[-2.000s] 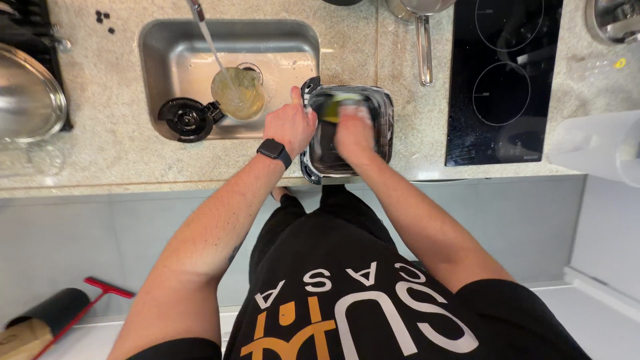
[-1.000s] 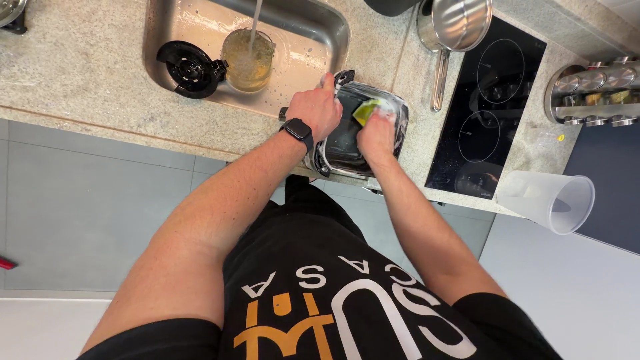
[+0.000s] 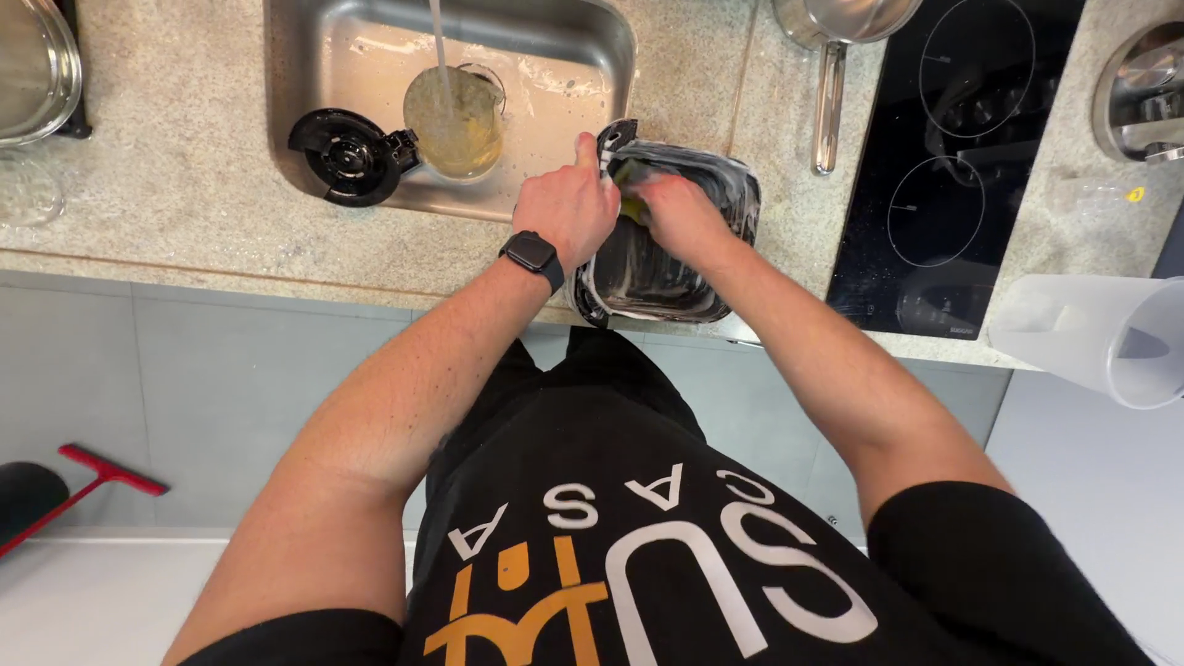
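A black rectangular container [image 3: 661, 268] with soap suds on its inside lies on the counter beside the sink. My left hand [image 3: 569, 208], with a dark watch on its wrist, grips the container's left rim, its index finger pointing away from me. Inside the upper left part of the container my right hand [image 3: 675, 213] presses a blurred yellow-green sponge [image 3: 632, 190]. Water runs from above into a clear vessel [image 3: 453, 129] of cloudy yellowish liquid in the sink. A black round plastic lid [image 3: 351, 157] with a hinge part lies left of that vessel.
The steel sink [image 3: 555, 83] is set in the speckled counter [image 3: 185, 213]. A steel saucepan [image 3: 830, 102] and a black cooktop [image 3: 934, 185] lie to the right. A translucent plastic jug [image 3: 1091, 333] sits at the counter's right edge. A red squeegee [image 3: 111, 470] is down at the left.
My right hand has moved with the sponge to the container's upper left part. My left hand stays at the container's rim. The view has shifted and turned.
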